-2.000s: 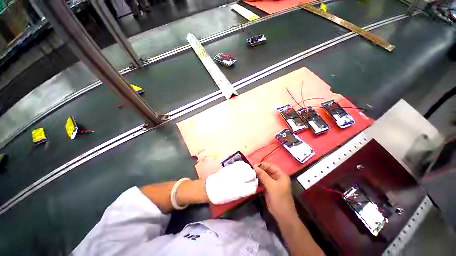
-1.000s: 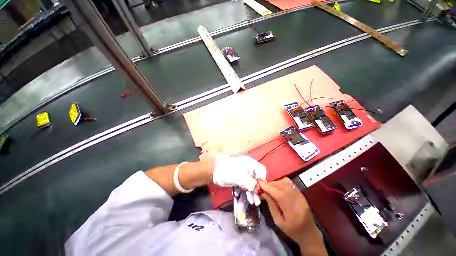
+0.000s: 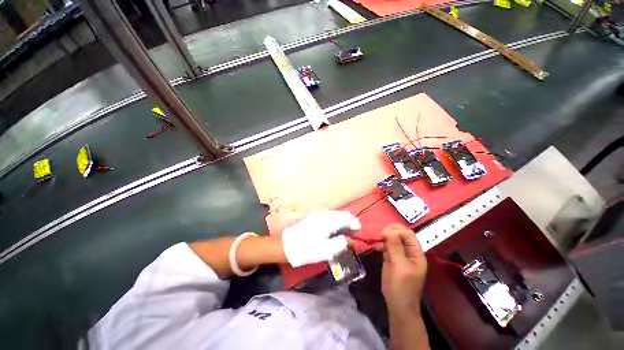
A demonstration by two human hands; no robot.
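Note:
My left hand point(image 3: 317, 238), in a white glove, is closed on a wired module point(image 3: 347, 266) at the mat's near edge; its fingers cover the module's upper end. My bare right hand point(image 3: 404, 254) pinches the red lead wires point(image 3: 368, 240) just right of the glove. Several modules with thin leads lie on the right part of the red mat point(image 3: 294, 167), one point(image 3: 405, 199) lower than the others. Another module point(image 3: 494, 292) lies on the dark red fixture plate point(image 3: 451, 307).
A perforated rail point(image 3: 465, 217) borders the fixture plate. A pale divider bar point(image 3: 295, 83) and a brown bar point(image 3: 484, 39) cross the green belt. A metal post point(image 3: 154, 85) stands left of the mat. Yellow-wrapped parts point(image 3: 84, 161) lie on the belt at left. A machine cabinet point(image 3: 540, 184) is at right.
The module was under the glove, then hung upright below it near my body; now it is higher and partly covered. My right hand has moved right, away from the glove, with the red leads stretched between.

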